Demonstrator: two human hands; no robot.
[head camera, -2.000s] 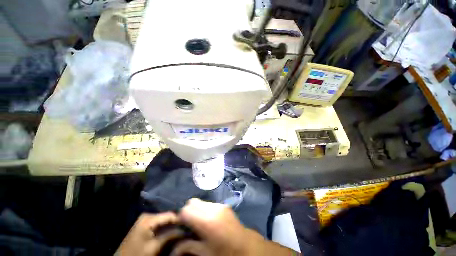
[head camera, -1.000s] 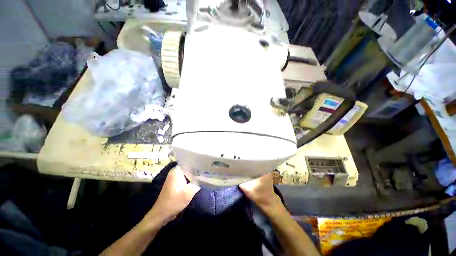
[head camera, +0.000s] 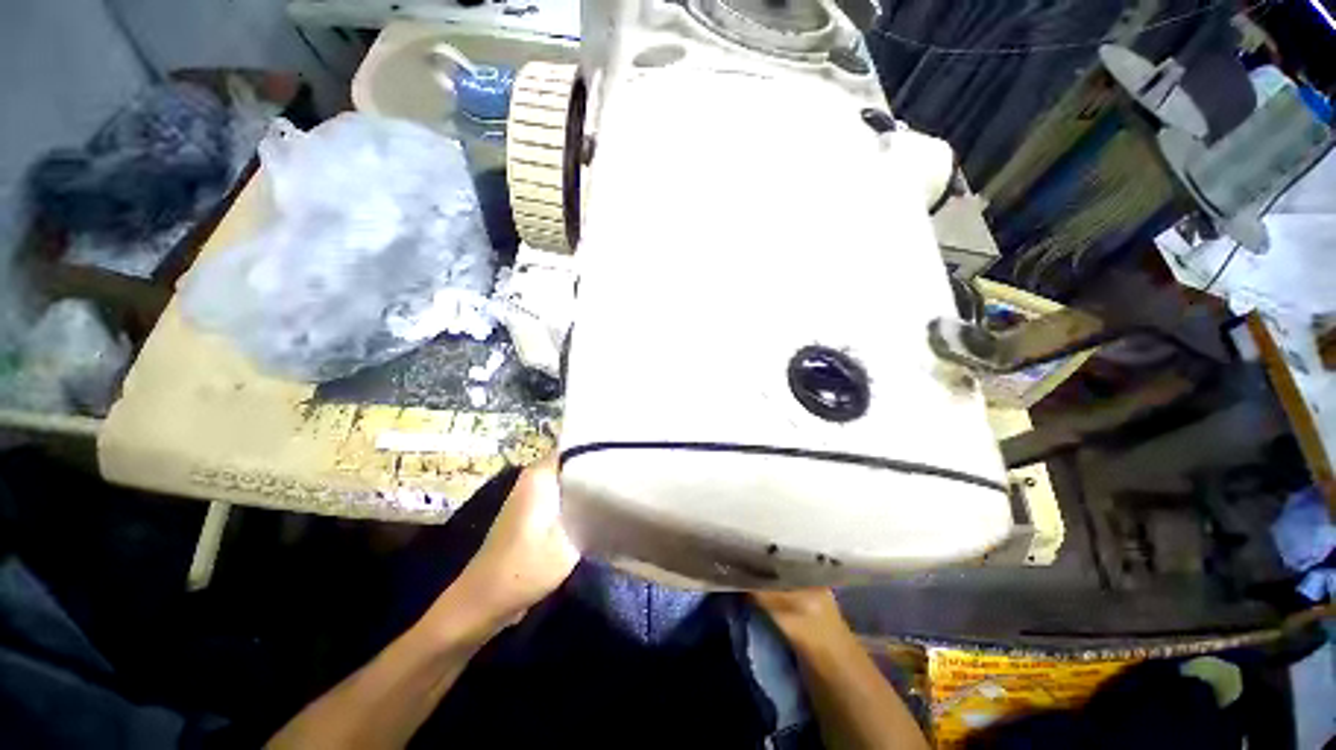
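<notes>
The cream bartacking machine head (head camera: 762, 293) fills the middle and hides the needle area. Dark navy jeans (head camera: 645, 659) lie below its front edge and over my lap, with a lighter seam line up the middle. My left hand (head camera: 531, 545) is at the head's lower left corner on the cloth; its fingertips are hidden behind the head, so its grip cannot be told. My right hand (head camera: 799, 604) is mostly hidden under the head's front edge, with only the wrist side showing beside the cloth.
A crumpled clear plastic bag (head camera: 352, 249) lies on the machine table (head camera: 191, 425) at left. Small pale pieces (head camera: 484, 374) lie on a dark patch beside it. The ribbed handwheel (head camera: 544, 154) is left of the head. Dark garments (head camera: 1128, 711) lie on an orange-yellow printed sheet (head camera: 996, 696) at lower right.
The hands have gone from close together over the lap to either side of the cloth at the head. The view has moved nearer over the head, which now covers more of the right hand.
</notes>
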